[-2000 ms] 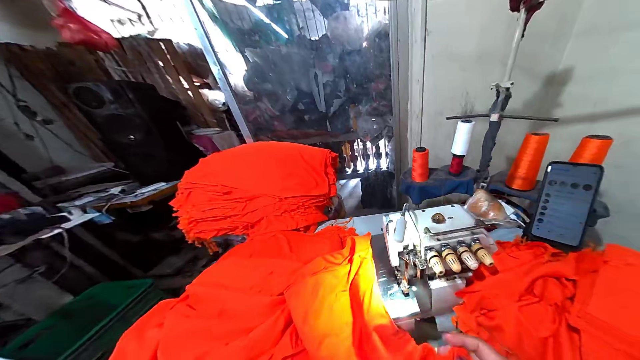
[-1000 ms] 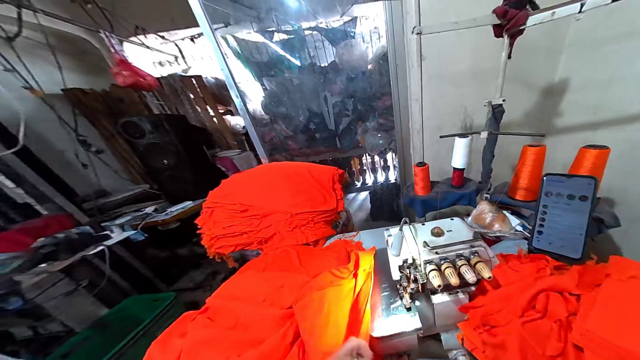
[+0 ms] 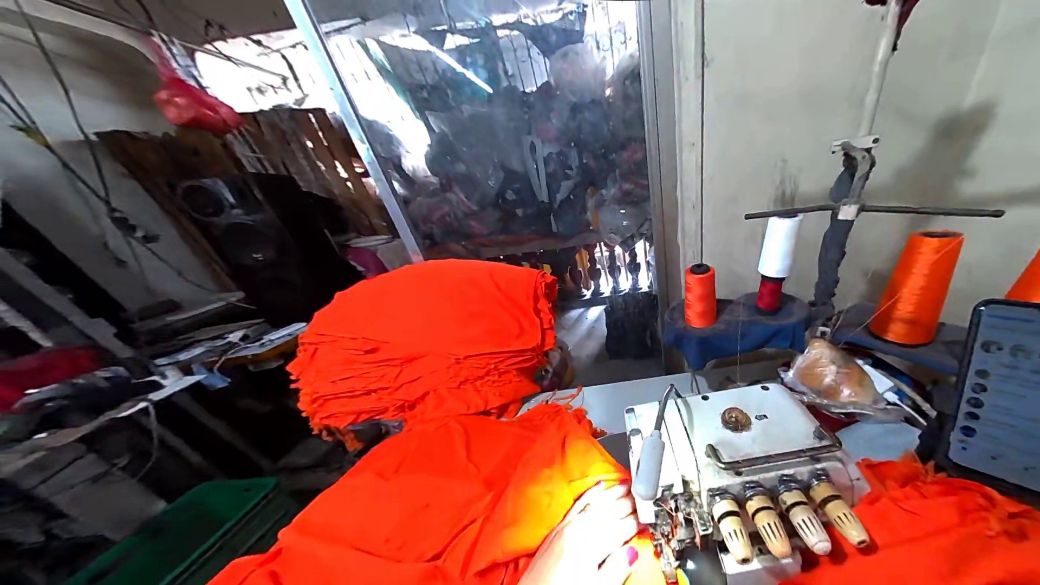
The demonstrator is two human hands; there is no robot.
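Note:
My left hand (image 3: 589, 532), brightly lit, lies at the bottom centre with bent fingers on the orange cloth (image 3: 439, 496), holding it just left of the needle area of a white overlock sewing machine (image 3: 751, 431). The cloth spreads down and left from the machine, its near part glowing yellow under the lamp. Behind it stands a thick folded stack of orange cloth (image 3: 431, 333). More orange cloth (image 3: 934, 528) lies right of the machine, beside its tension dials (image 3: 764, 520). My right hand is not in view.
Orange thread cones (image 3: 916, 288), a smaller orange spool (image 3: 699, 296) and a white cone (image 3: 778, 248) stand behind the machine. A phone (image 3: 999, 398) stands at the right edge. A wrapped item (image 3: 833, 374) lies near the spools. A green crate (image 3: 179, 532) is at lower left.
A hand shows right of the machine's needle area two seconds ago, and one at the bottom edge a second ago. Now my left hand is on the cloth near the needle area.

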